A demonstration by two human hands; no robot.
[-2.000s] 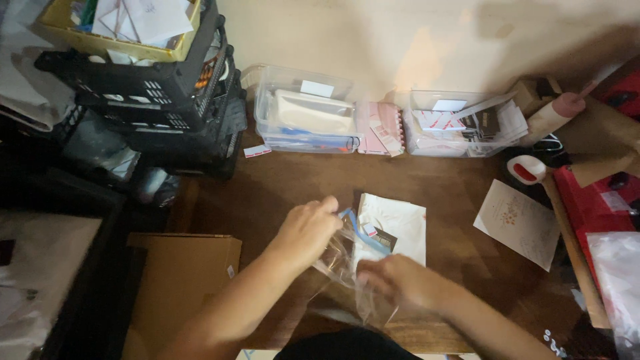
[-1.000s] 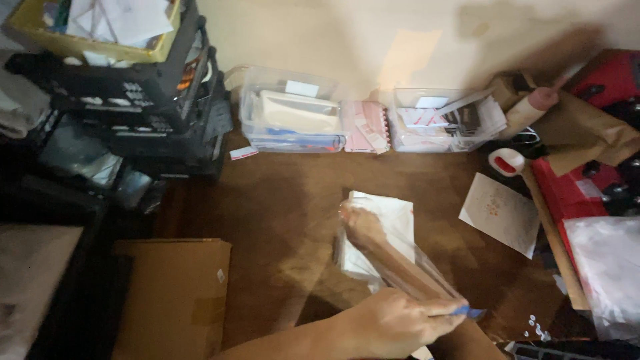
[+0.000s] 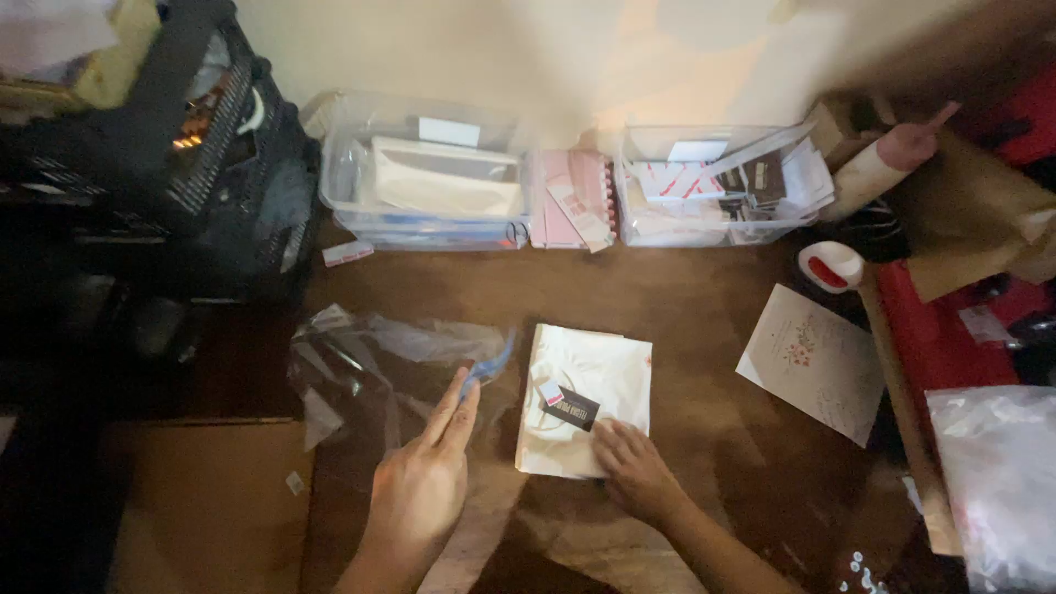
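Observation:
My left hand [image 3: 429, 474] has the blue edge of a clear plastic bag [image 3: 355, 371] between its index and middle fingers; the bag spreads over the wooden table to the left. To the right of it lies a folded white cloth [image 3: 569, 445], bearing a black tag [image 3: 579, 410] with writing and a small white-and-pink label [image 3: 550, 392]. The fingers of my right hand [image 3: 631, 466] rest on the lower right part of the cloth, close to the tag, without gripping it.
Two clear plastic bins [image 3: 429, 227] [image 3: 676, 235] stand along the wall, a pink notebook [image 3: 569, 177] between them. Black crates [image 3: 223, 165] are stacked at left above a cardboard box [image 3: 214, 503]. At right are a printed card [image 3: 813, 363], a white-and-red dispenser [image 3: 831, 266] and a plastic-wrapped pack [image 3: 998, 487].
The clear bag, stretched between my hands over the cloth a second ago, now spreads at the left with my left hand at its blue edge. My right hand has come onto the cloth.

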